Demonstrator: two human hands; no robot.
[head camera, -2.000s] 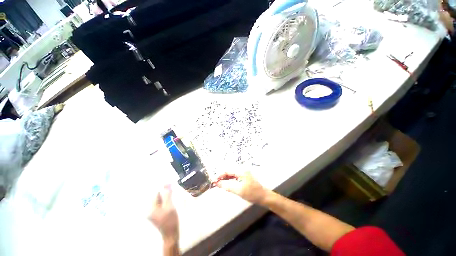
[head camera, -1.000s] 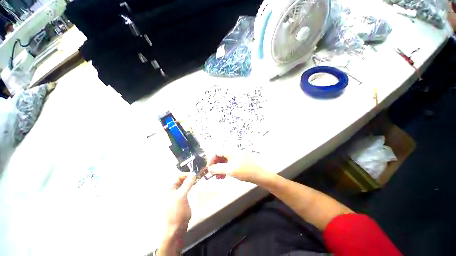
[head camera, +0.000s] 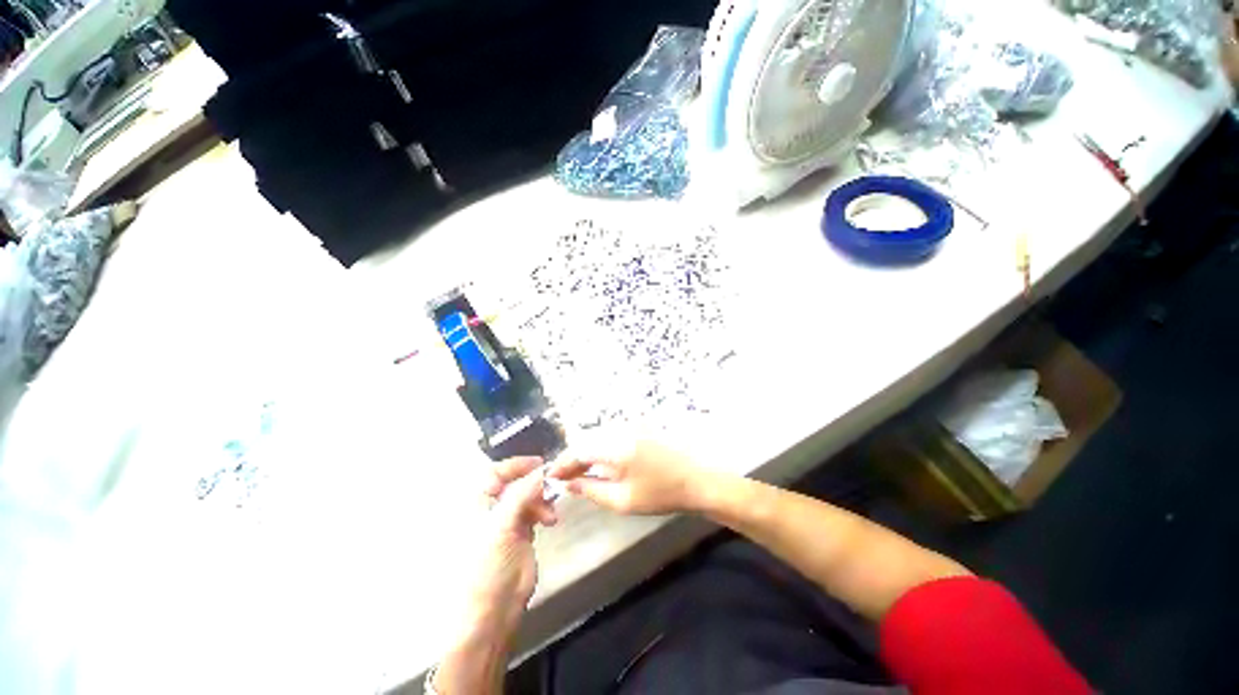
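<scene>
My left hand (head camera: 511, 523) and my right hand (head camera: 628, 482) meet just in front of the tape dispenser, fingertips pinched together on a tiny pale piece (head camera: 550, 487), probably a buckle; its details are too small to tell. The black tape dispenser (head camera: 523, 425) stands on the table with a blue tape roll (head camera: 472, 350) in it. A loose pile of tiny dark and purplish buckles (head camera: 645, 312) spreads right of the dispenser. A small light-blue and silver heap (head camera: 234, 470) lies on the left.
Black stack (head camera: 313, 122) with metal fittings at the back, bag of hardware (head camera: 628, 152), desk fan (head camera: 815, 95), large blue tape roll (head camera: 887, 245). Red-handled tool (head camera: 1107, 163) and thin yellow tool (head camera: 1026, 265) near the right edge. Cardboard box (head camera: 1073, 441) on the floor.
My hands were apart, then came together at the dispenser's front; now they are joined slightly nearer to me, off the dispenser. The camera view has shifted a little.
</scene>
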